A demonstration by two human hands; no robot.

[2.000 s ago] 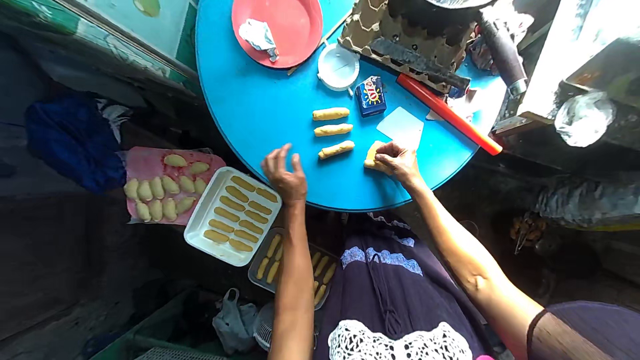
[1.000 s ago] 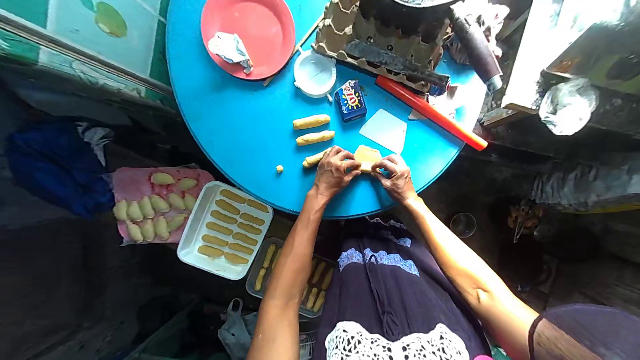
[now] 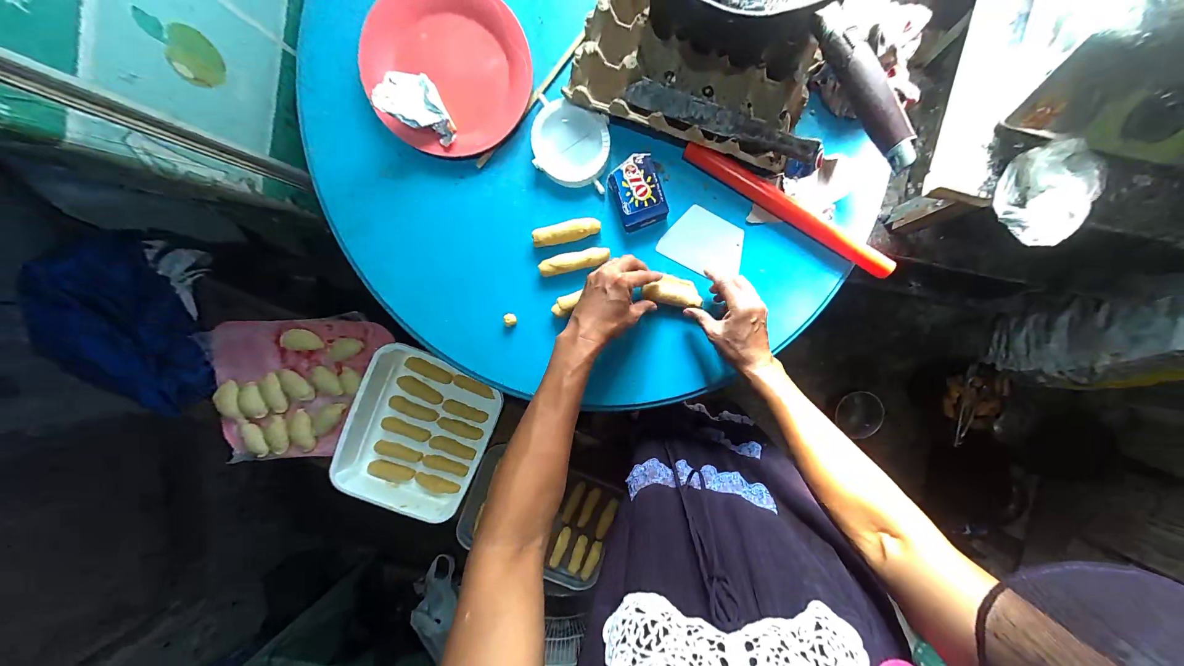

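Note:
On the round blue table point(image 3: 444, 250) a short roll of dough point(image 3: 672, 291) lies between my two hands. My left hand point(image 3: 612, 298) touches or nearly touches its left end, fingers bent and apart, and hides part of another dough roll point(image 3: 567, 303). My right hand point(image 3: 735, 319) is beside the roll's right end, thumb and fingers spread. Two more dough rolls, an upper one point(image 3: 566, 232) and a lower one point(image 3: 574, 262), lie above my left hand. A small dough ball point(image 3: 510, 320) sits to its left. Just above the roll is a translucent flat scraper point(image 3: 703, 242).
A red plate point(image 3: 481, 65), white bowl point(image 3: 570, 143), blue box point(image 3: 638, 192), red tube point(image 3: 786, 208) and egg carton point(image 3: 684, 83) stand on the table's far side. Below the left edge are a white tray of dough sticks point(image 3: 347, 453), pink sheet with dough pieces point(image 3: 370, 338) and another tray point(image 3: 583, 578).
Two seconds ago my left hand was raised, away from the rolls; now it is at the dough. The flattened dough between my hands a second ago is now a roll, and my hands have moved apart.

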